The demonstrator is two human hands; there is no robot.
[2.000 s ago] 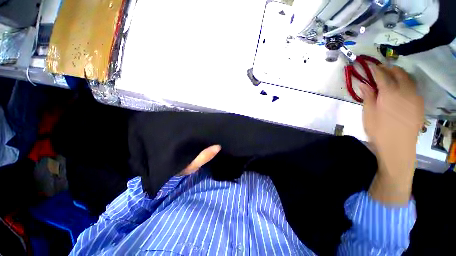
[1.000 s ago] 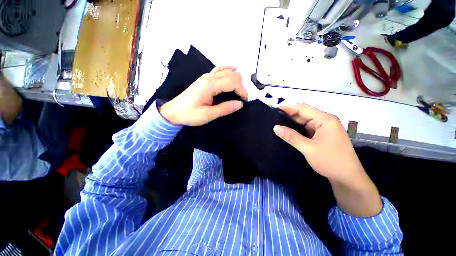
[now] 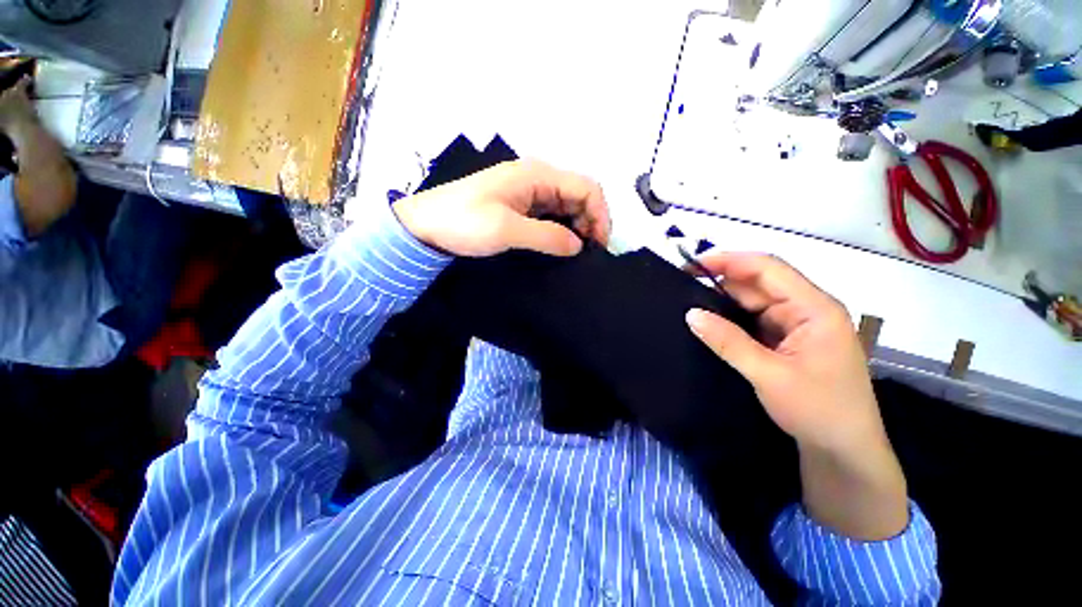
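A black fabric garment piece [image 3: 617,320] hangs between my hands over the table's front edge and my lap. My left hand [image 3: 516,210] grips its upper edge, thumb in front and fingers curled behind. My right hand [image 3: 789,338] holds the edge further right, with a small dark, thin thing with a pale tip between its fingers; I cannot tell what it is. Scissors with red loop handles [image 3: 946,199] lie on the white table beside the machine's needle area, touched by neither hand.
The sewing machine head [image 3: 878,53] stands at the upper right. Small yellow-orange handled tools [image 3: 1054,306] lie at the right. Black offcuts lie near my right hand. A yellow-brown board [image 3: 279,101] is at the left table end. Another person's arm [image 3: 45,172] shows at far left.
My right hand has left the red scissors and now holds the cloth. My left hand has come up from under the cloth to its edge. In the last second the view has shifted slightly.
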